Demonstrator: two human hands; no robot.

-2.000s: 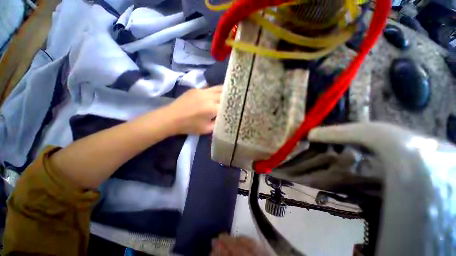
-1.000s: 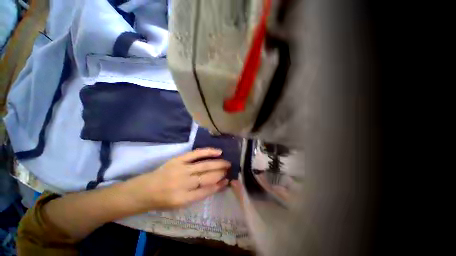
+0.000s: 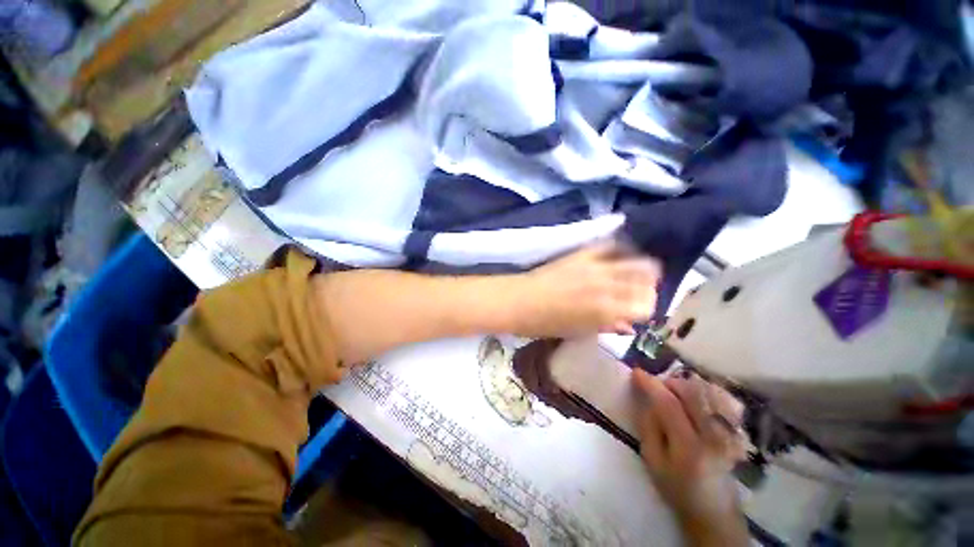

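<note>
A large garment (image 3: pixel 513 86), pale grey-blue with dark navy strips and patches, lies bunched on the table behind my left arm. My left hand (image 3: pixel 603 288) is blurred, its fingers curled down on the garment's near edge beside the needle area. My right hand (image 3: pixel 689 427) is in front of the presser foot (image 3: pixel 649 342), fingers pointing at it. Whether it holds cloth is unclear. The off-white sewing machine head (image 3: pixel 790 310) stands at the right, with a purple tag (image 3: pixel 854 299) and a red cord (image 3: pixel 870 251) on it.
The worn white table (image 3: pixel 449 385) has a printed measuring tape (image 3: pixel 417 411) along its front edge. A blue plastic basket (image 3: pixel 118 310) is below the table edge at left. A dark slot runs through the machine bed near my right hand. A wooden surface (image 3: pixel 160 53) is at the upper left.
The view has swung, so the machine head shows farther right and more table is seen. The garment is more bunched behind my left arm. My right hand now shows clearly near the presser foot.
</note>
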